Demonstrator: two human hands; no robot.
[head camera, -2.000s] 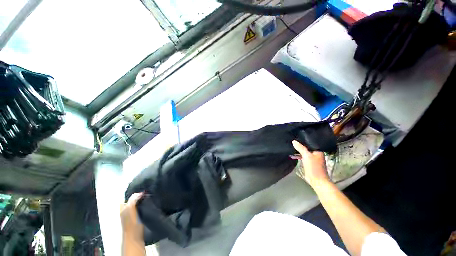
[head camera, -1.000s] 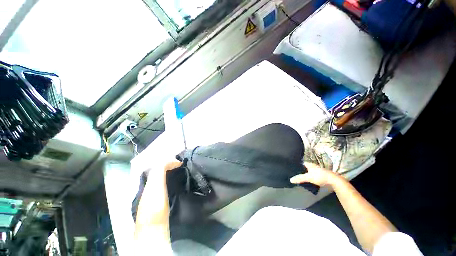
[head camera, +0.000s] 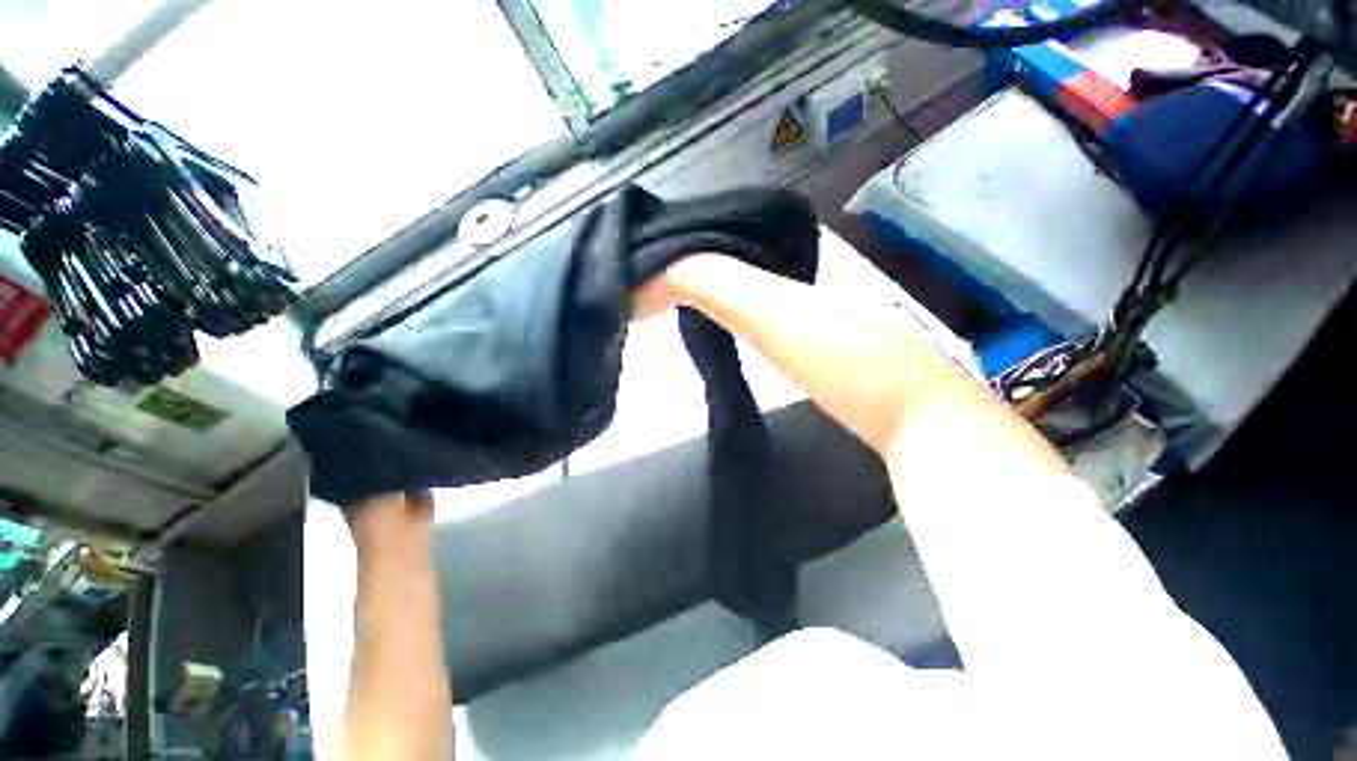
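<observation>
The dark garment (head camera: 506, 350), likely trousers, is held up above the grey padded form (head camera: 595, 558), with one narrow length hanging down across the form. My left hand (head camera: 390, 510) grips the garment's lower left part; its fingers are largely hidden by the cloth. My right hand (head camera: 659, 286) reaches across and grips the garment near its middle, with the fingers partly hidden behind a fold. The form lies on the white-covered table (head camera: 848, 283).
The steam iron (head camera: 1060, 390) rests on its stained pad at the table's right end, with black hoses (head camera: 1153, 283) rising from it. A neighbouring table (head camera: 1012, 193) carries dark blue cloth (head camera: 1213, 149). Black hangers (head camera: 134, 223) hang at upper left.
The garment has come off the padded form and is lifted up and left. My right hand has moved from the form's right end to the upper middle. The form is now largely uncovered.
</observation>
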